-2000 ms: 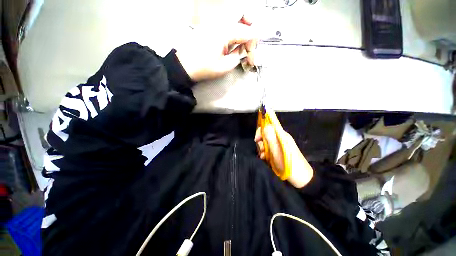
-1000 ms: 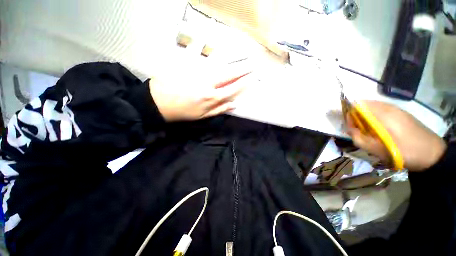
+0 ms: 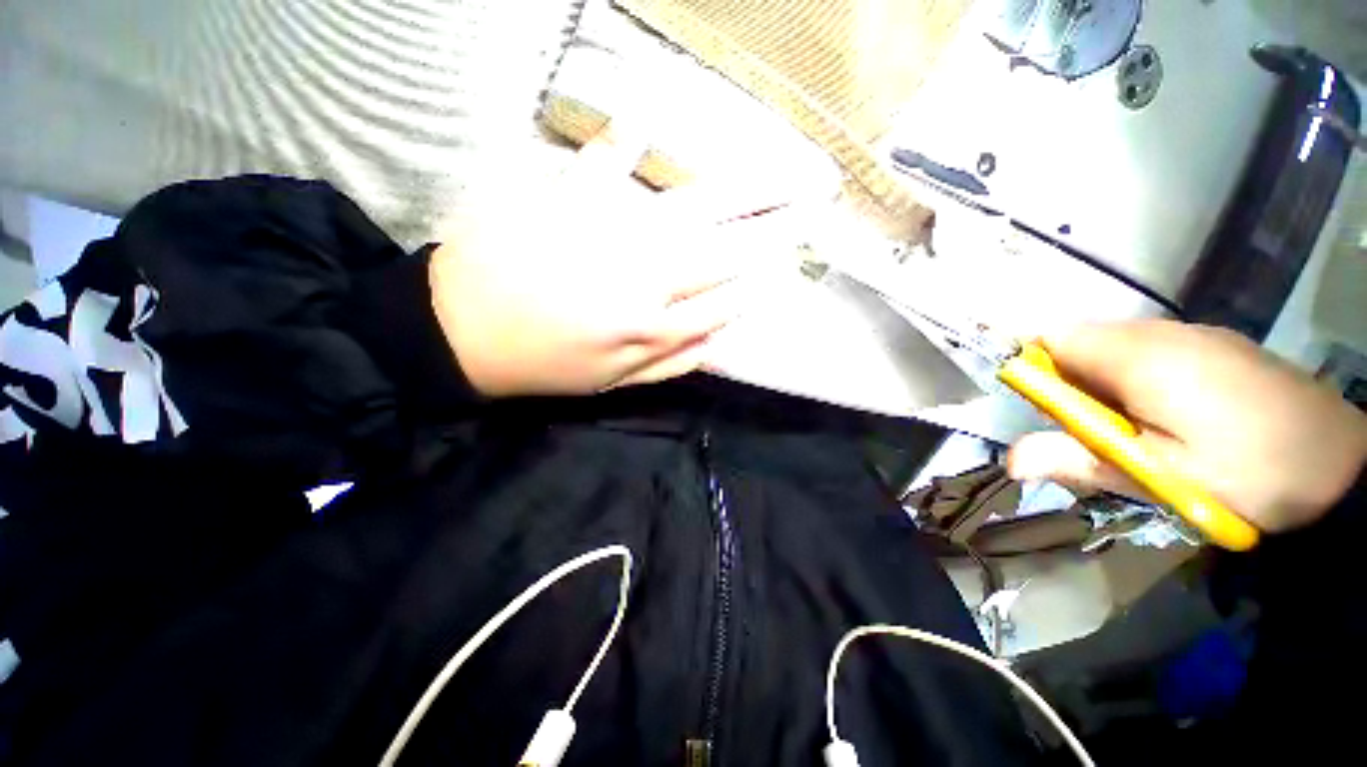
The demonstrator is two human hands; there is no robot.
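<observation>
A large pale beige garment panel (image 3: 375, 105) lies over the white table, washed out by the lamp. A brown-tan ribbed strip (image 3: 840, 90) and small tan pieces (image 3: 660, 170) show on it. My left hand (image 3: 585, 307) lies flat on the cloth, overexposed, its fingers pointing right; whether it grips the cloth is unclear. My right hand (image 3: 1184, 412) holds orange-handled scissors (image 3: 1124, 447). Their thin metal blades point left over the cloth, right of my left fingertips. The exact blade tips are hard to see in the glare.
A black smartphone (image 3: 1274, 195) lies on the machine bed at the right. Round metal machine parts (image 3: 1072, 30) are at the top. Below the right table edge are brown cloth pieces (image 3: 997, 510) and a pale roll (image 3: 1049, 599). A white sheet shows at the far left.
The scissors moved right from near my left fingers, then turned so the blades point left. My left hand moved left and down and flattened on the cloth. The brown strip and tan pieces came into view.
</observation>
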